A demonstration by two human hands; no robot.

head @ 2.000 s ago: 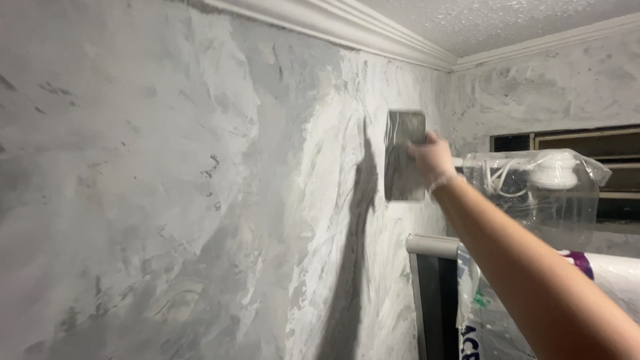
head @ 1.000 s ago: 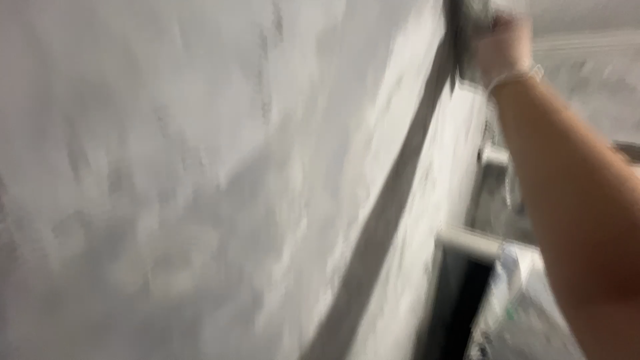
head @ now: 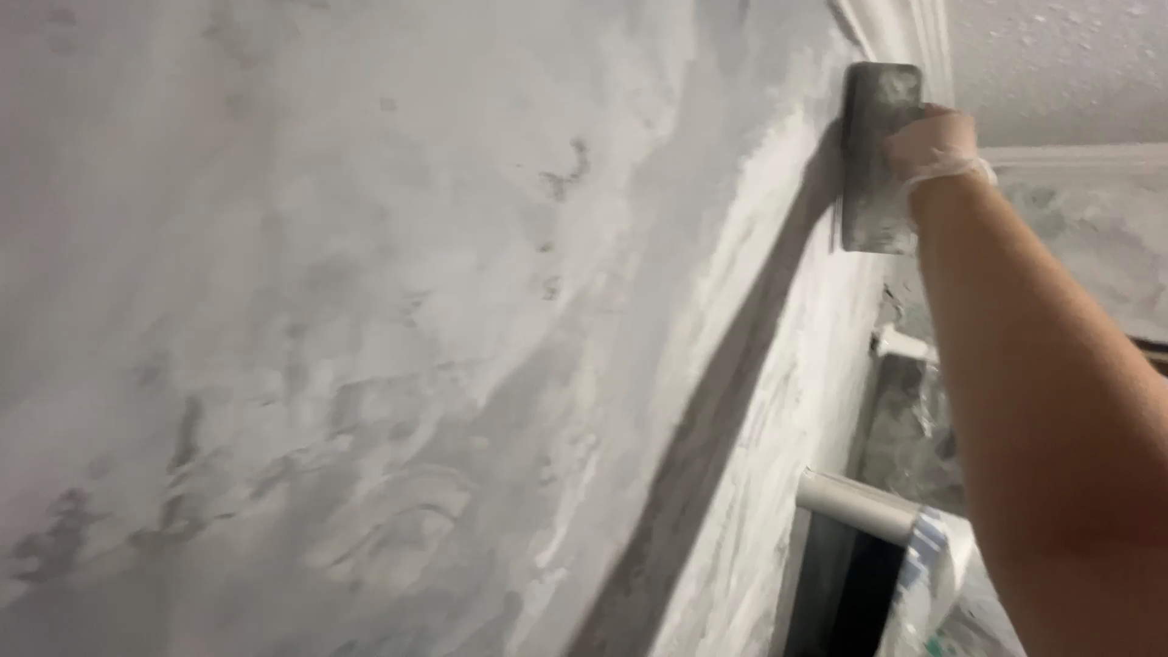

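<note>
My right hand (head: 935, 141) is closed around a metal plastering trowel (head: 878, 173) at the upper right of the head view. The trowel stands upright with its blade against or close to the plastered wall (head: 411, 274), just below the ceiling moulding. Its handle is hidden by my hand and the plate. A pale band circles my wrist. The wall carries mottled grey and white plaster, whiter toward the right, and the long shadow of my arm and the trowel falls down it. My left hand is out of view.
Crown moulding (head: 899, 41) meets the textured ceiling (head: 1068, 73) at the top right. A white rail (head: 853, 502) juts beside the wall at the lower right, with plastic sheeting (head: 949, 584) hanging by it. Behind my arm is another plastered wall (head: 1104, 242).
The trowel, still in my right hand, now shows close below the moulding; two seconds ago it was lower on the wall. The view has shifted and tilted.
</note>
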